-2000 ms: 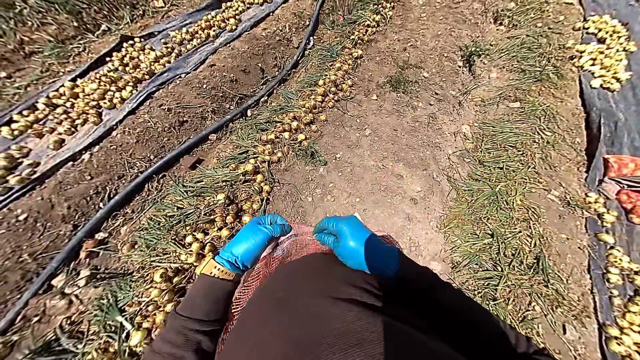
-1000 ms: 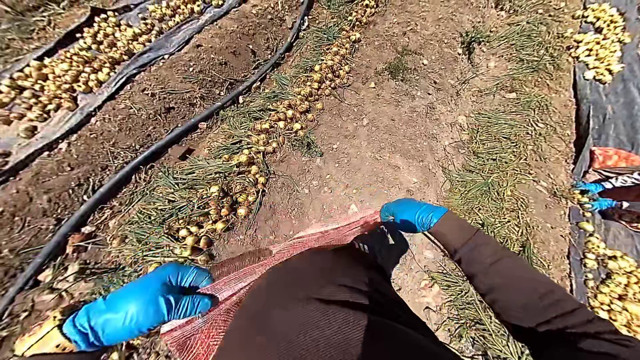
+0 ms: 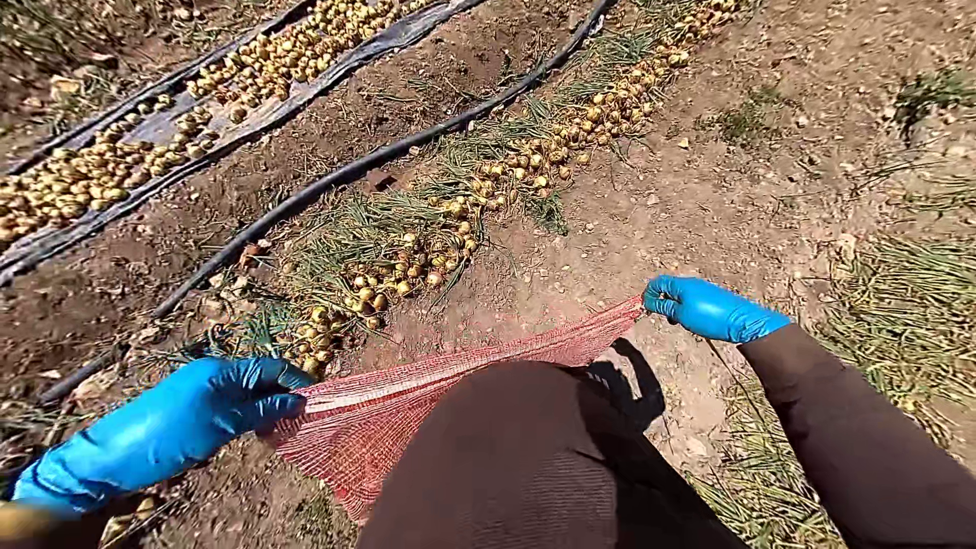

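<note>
A red mesh sack (image 3: 358, 442) is stretched in front of my body between both hands, partly hidden behind my brown clothing. My left hand (image 3: 191, 415), in a blue glove, pinches one end of the sack at the lower left. In a matching glove, my right hand (image 3: 705, 306) grips the other end, farther out to the right. Just beyond my left hand lies a row of onions (image 3: 404, 267) with green tops, running away up the ground.
A black hose (image 3: 335, 179) runs alongside the onion row. Farther left, many onions (image 3: 84, 179) lie on a dark plastic sheet (image 3: 320, 84). Cut green leaves (image 3: 907, 313) cover soil at the right. A shadow falls beneath the sack near my right hand.
My hands have moved apart from close together at my waist, and the red mesh sack is now stretched wide. The view has swung left; the sacks and another person's gloved hands at the right have left it.
</note>
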